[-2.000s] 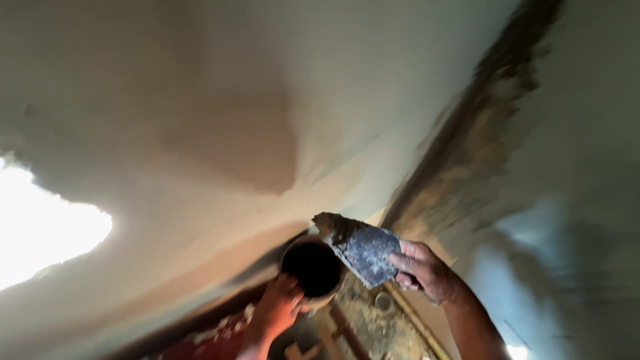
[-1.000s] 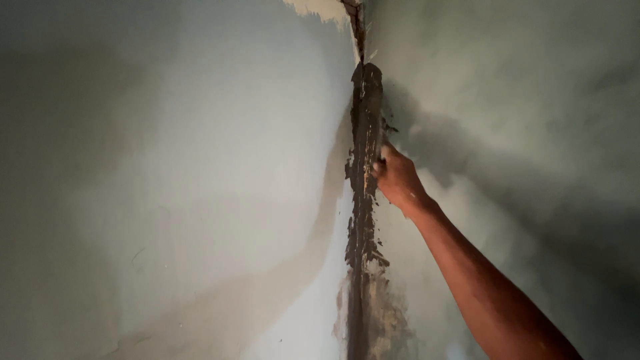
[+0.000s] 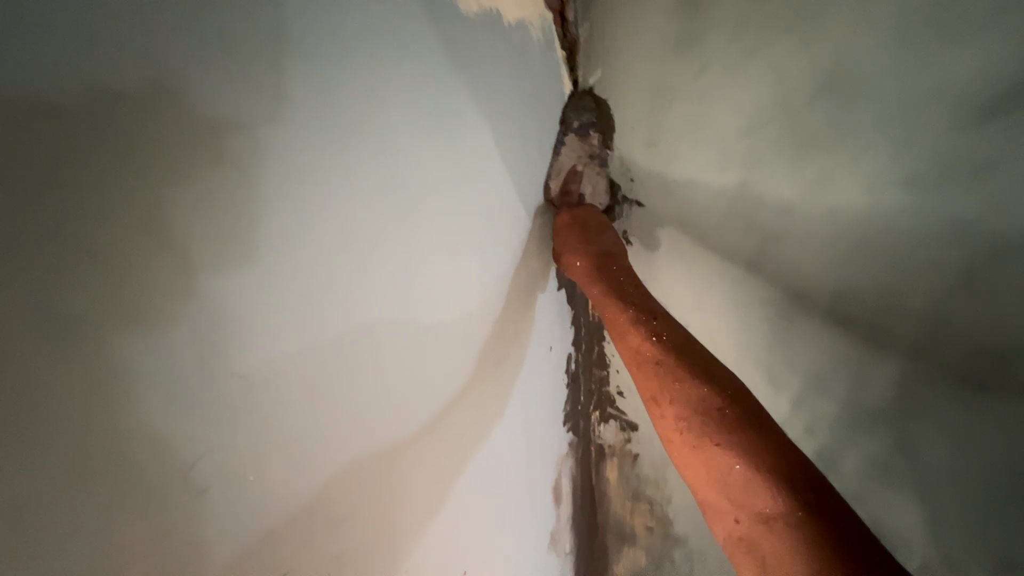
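Reaching up from the lower right, my right hand (image 3: 588, 240) grips a mortar-smeared trowel (image 3: 582, 156), whose flat blade lies against the inner corner between two walls. Dark wet mortar (image 3: 588, 108) shows at the blade's rounded upper end. Below my hand a rough strip of dark mortar (image 3: 588, 384) runs down the corner, with ragged edges on both walls. The trowel's handle is hidden by my fist. My left hand is out of view.
A pale painted wall (image 3: 384, 240) stands on the left and a greenish-grey wall (image 3: 840, 160) on the right. Above the blade the corner has an open, dark crack (image 3: 566, 40) beside a cream bare patch (image 3: 512, 10). Shadows of the arm fall on both walls.
Two seconds ago my left hand was at a round dark container and the trowel carried mortar beside it. The view has since swung to the wall corner, where the blade now faces me more fully.
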